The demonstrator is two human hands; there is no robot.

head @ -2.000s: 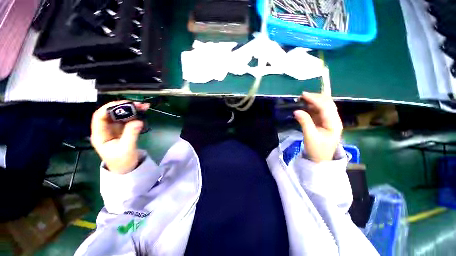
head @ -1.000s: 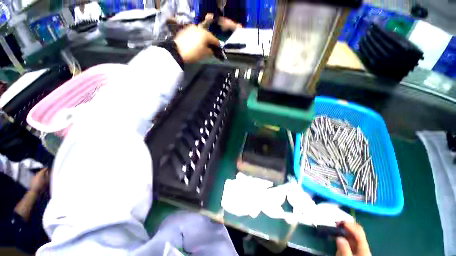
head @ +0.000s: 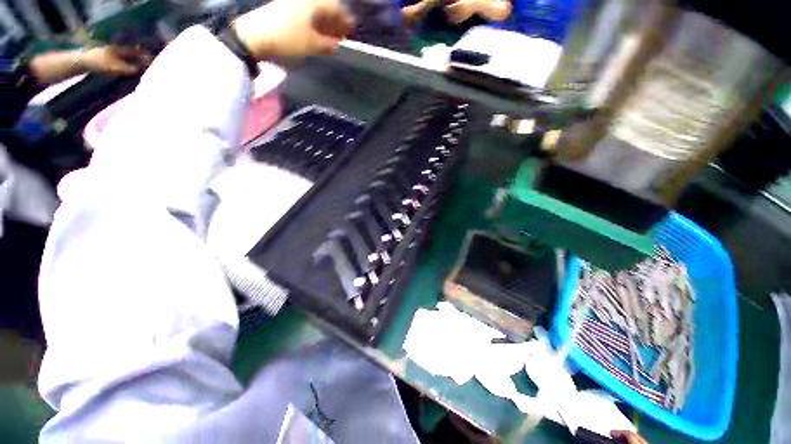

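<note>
My left hand (head: 293,28) is raised at the top left, beyond the black parts tray. It is blurred, with fingers curled; I cannot tell whether it holds anything. My right hand (head: 631,436) is mostly cut off by the bottom edge; only fingertips show, at a dark black part (head: 598,435) beside the white cloth (head: 464,344). The black parts tray (head: 299,227) holds a row of black parts with bright silver tips. The blue plastic basket (head: 725,347) at the right holds many loose silver pins (head: 637,303).
A bench press (head: 577,217) with a green head stands above a dark fixture block (head: 507,273). Black parts in rows (head: 310,139) lie on a white sheet (head: 260,195) left of the tray, near a pink basket (head: 263,113). Other people's hands (head: 477,10) show at the top.
My view has turned, so tray, press and basket appear shifted. My left hand is further up and left in the picture, and the black part seen at it earlier is not clearly visible. My right hand is lower.
</note>
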